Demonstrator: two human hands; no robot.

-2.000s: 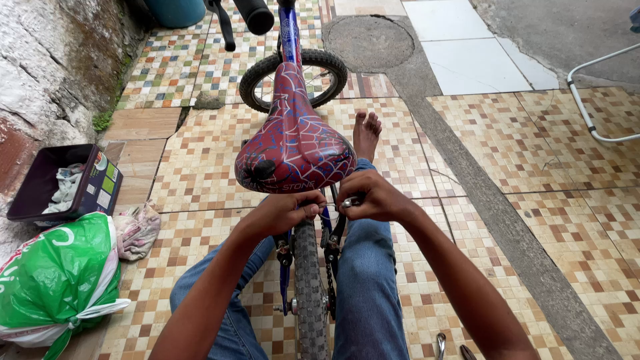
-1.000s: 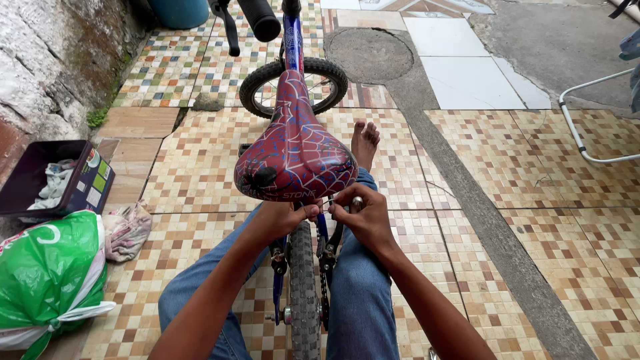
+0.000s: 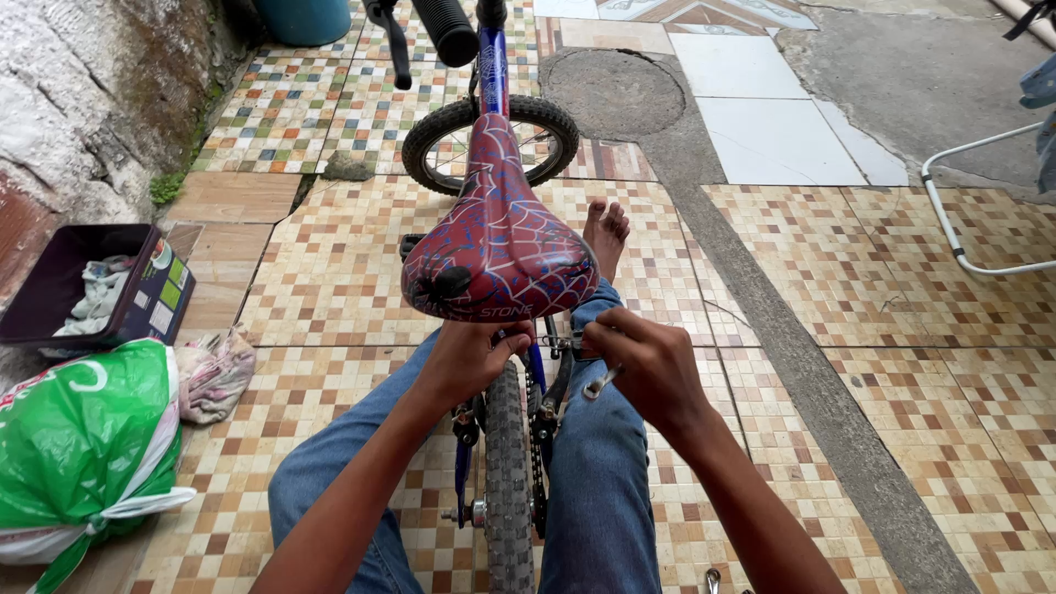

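A small bicycle stands between my legs, its red web-patterned saddle (image 3: 503, 239) above my hands and its knobby rear tire (image 3: 507, 478) below. Under the saddle's rear edge, my left hand (image 3: 474, 359) has its fingers closed near the rear brake; what they pinch is partly hidden. To the right, my right hand (image 3: 648, 367) is closed on a metal wrench, whose ring end (image 3: 601, 384) sticks out below the fingers. A metal brake part (image 3: 561, 341) shows between the two hands. The rear brake arm (image 3: 544, 421) runs down beside the tire.
A dark plastic box (image 3: 136, 309) with cloths and a tied green plastic bag (image 3: 91, 437) lie at the left by a rough wall. Another metal tool (image 3: 713, 580) lies on the tiles at the bottom. A white tubular metal frame (image 3: 940, 206) stands at the right.
My right hand has moved a little to the right, away from my left hand, and the wrench's ring end now shows below it. My left hand remains under the saddle.
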